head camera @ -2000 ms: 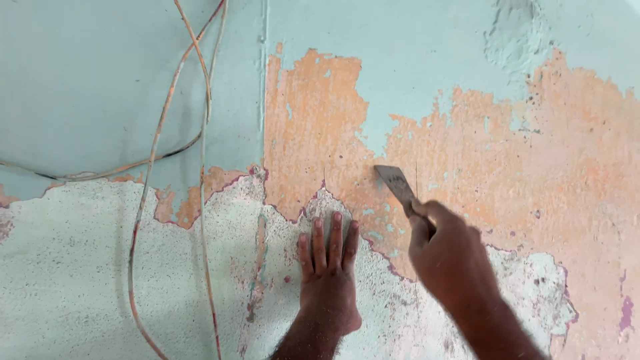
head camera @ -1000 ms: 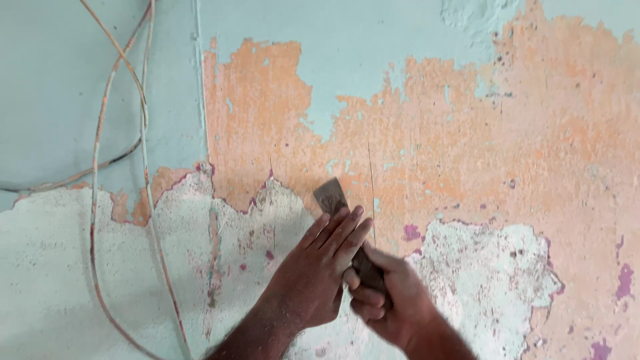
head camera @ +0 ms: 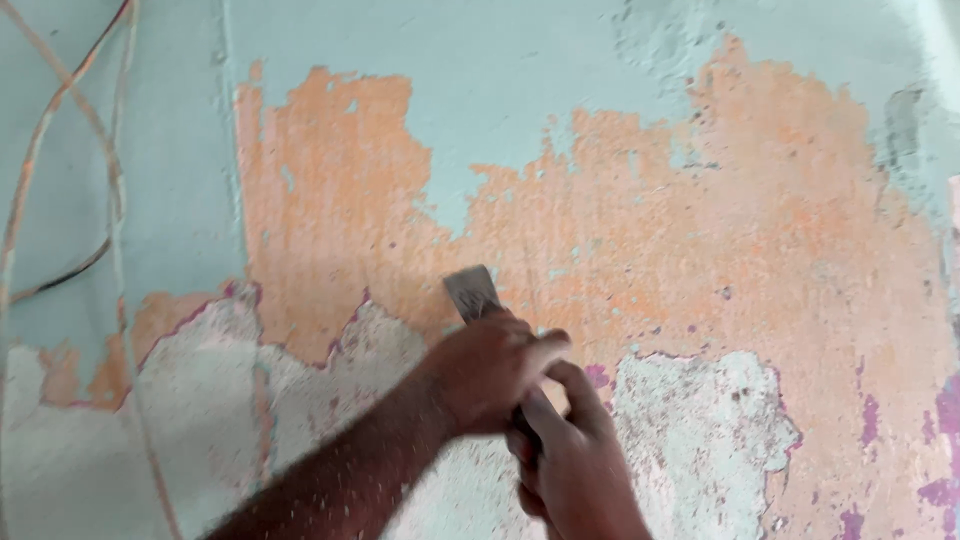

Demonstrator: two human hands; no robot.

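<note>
A paint scraper (head camera: 472, 292) with a flat metal blade lies against the orange layer of the painted wall (head camera: 637, 255), its blade tilted up and to the left. My right hand (head camera: 574, 450) is closed around the dark handle, low on the tool. Over the neck of the scraper, just below the blade, is my left hand (head camera: 491, 371), its fingers curled and partly blurred. The tool's middle is hidden by both hands. Light blue paint (head camera: 337, 34) covers the upper wall, and bare whitish plaster (head camera: 697, 420) shows lower down.
Loose cables (head camera: 30, 157) hang along the wall at the left, crossing one another. A raised vertical ridge (head camera: 231, 135) runs down the blue paint beside them. Purple-edged patches (head camera: 870, 420) mark the lower right.
Two seconds ago my left hand was flat on the plaster, apart from the scraper; now it is on the tool with my right hand. The blade has moved off the spot it touched then.
</note>
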